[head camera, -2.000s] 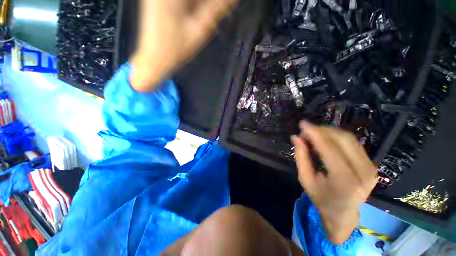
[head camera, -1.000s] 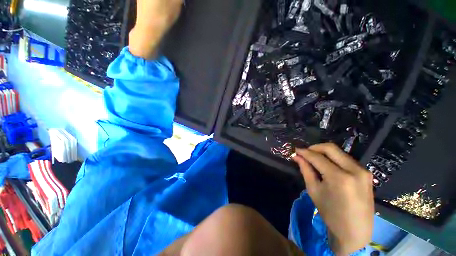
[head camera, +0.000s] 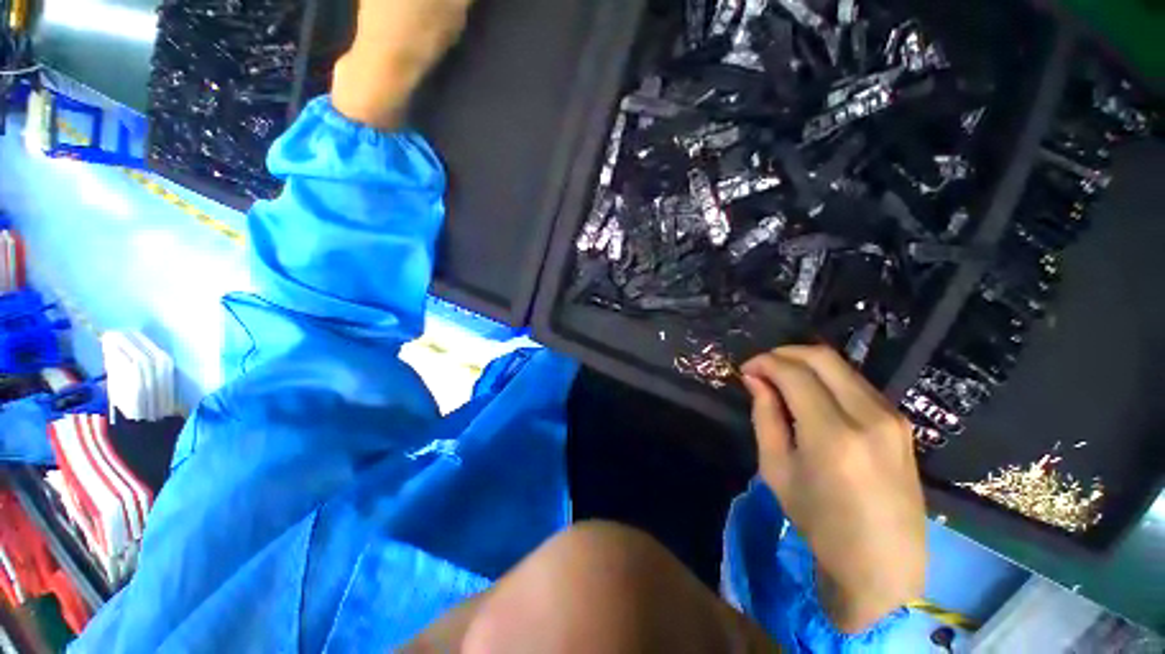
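Observation:
Black plastic parts (head camera: 792, 153) lie jumbled in the middle tray (head camera: 626, 351). A small pile of brass parts (head camera: 703, 365) lies at that tray's near edge. My right hand (head camera: 837, 466) is at the pile's right side, with thumb and forefinger tips together; whether a tiny part is between them cannot be told. My left hand (head camera: 406, 51) is over the left tray (head camera: 498, 166), cut off by the top edge of the picture; its fingers and anything in them are hidden.
The right tray (head camera: 1118, 319) holds black parts along its left side and a larger brass pile (head camera: 1048, 492) in its near corner. Far-left parts (head camera: 224, 90) lie beyond the left tray. Pale blue floor, blue bins and red-white striped items show at the left.
My left hand has gone from open and blurred to the top edge. My right hand has closed its fingertips by the small brass pile. The view has shifted slightly.

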